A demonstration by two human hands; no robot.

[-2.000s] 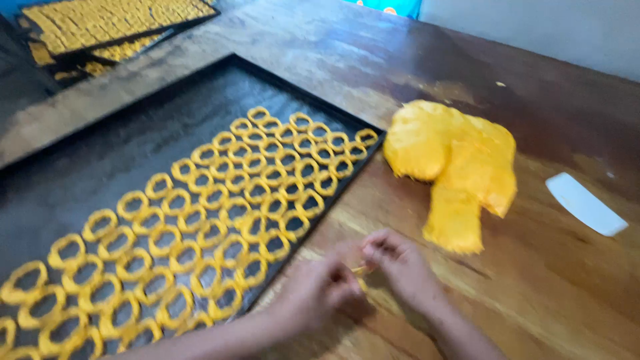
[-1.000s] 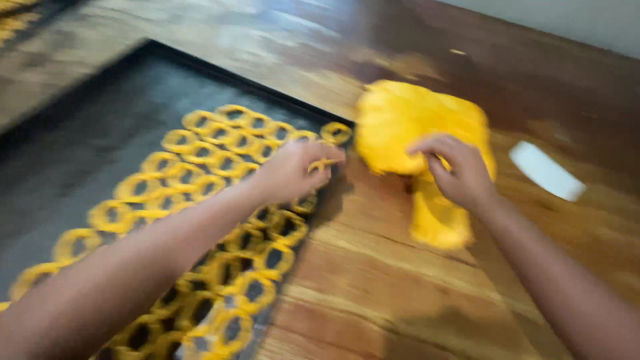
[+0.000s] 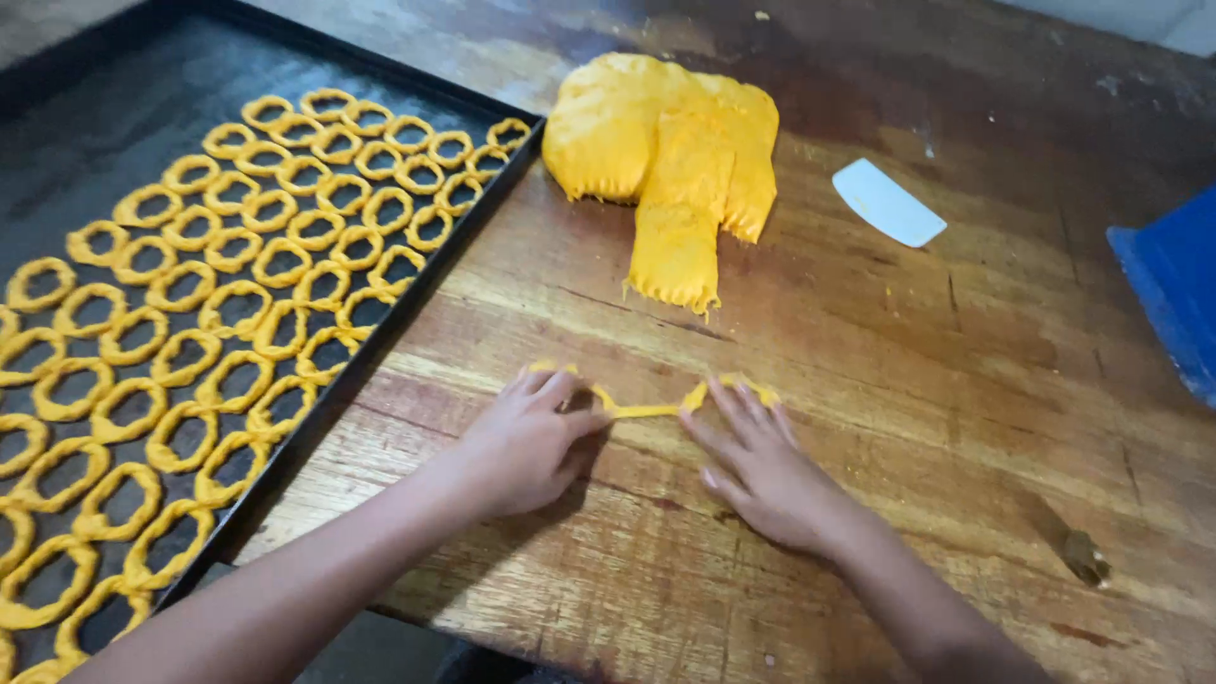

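A thin strip of yellow dough (image 3: pixel 646 411) lies across the wooden table (image 3: pixel 855 427) under the fingers of both hands. My left hand (image 3: pixel 537 432) bends over its left part, thumb and fingers about the strip. On the right part rest the spread fingers of my right hand (image 3: pixel 760 456), palm down. Beyond the hands sits a large lump of yellow dough (image 3: pixel 665 142), with a flap that reaches toward me. A black baking tray (image 3: pixel 418 294) at the left bears many rows of yellow dough rings (image 3: pixel 313 230).
A white dough scraper (image 3: pixel 888 202) lies right of the lump. A blue object (image 3: pixel 1183 275), cut off by the view, is at the right edge. A small dark thing (image 3: pixel 1085 559) stands near the lower right. The table's near edge runs below my left forearm.
My left hand has moved from over the tray to the table. My right hand has come from the dough lump down to the strip. The strip now lies stretched between both hands.
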